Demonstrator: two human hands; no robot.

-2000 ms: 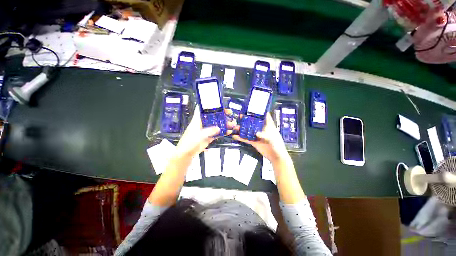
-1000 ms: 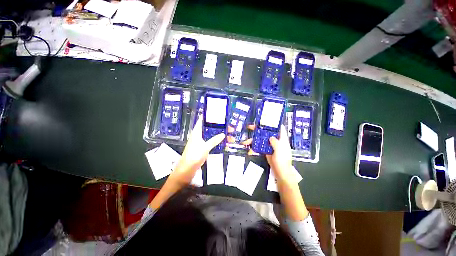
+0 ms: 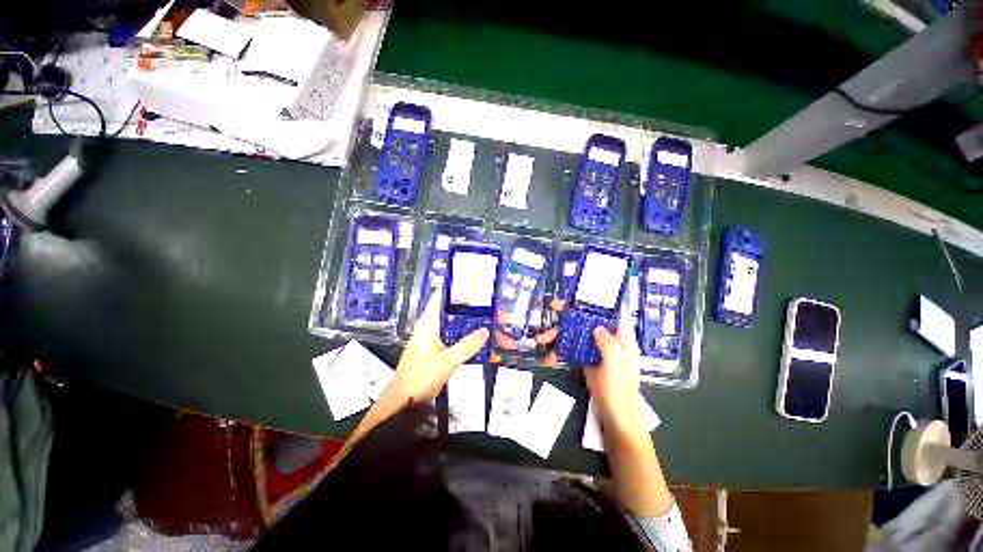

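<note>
My left hand point(image 3: 437, 353) holds a dark-blue keypad phone point(image 3: 471, 289) upright, its screen glowing white, thumb on the keys. My right hand point(image 3: 609, 361) holds a second blue keypad phone point(image 3: 596, 302), also with a lit white screen, thumb at its lower keys. Both phones are above the front row of a clear blister tray point(image 3: 321, 297). The tray holds several blue phones face down, such as one at its front left point(image 3: 372, 270). Two back-row pockets show only white slips point(image 3: 515, 181). The held phones partly hide the pockets beneath them.
White paper slips point(image 3: 466, 398) lie along the tray's front edge. Right of the tray are a single blue handset point(image 3: 738, 276) and a white-edged smartphone point(image 3: 808, 359). A small fan point(image 3: 929, 451) stands at far right. Papers point(image 3: 259, 81) and a white handheld device point(image 3: 49, 192) are at left.
The view has shifted, so the tray and bench sit lower in the picture than one second ago. Both hands still hold the same lit phones, lower over the tray than two seconds ago.
</note>
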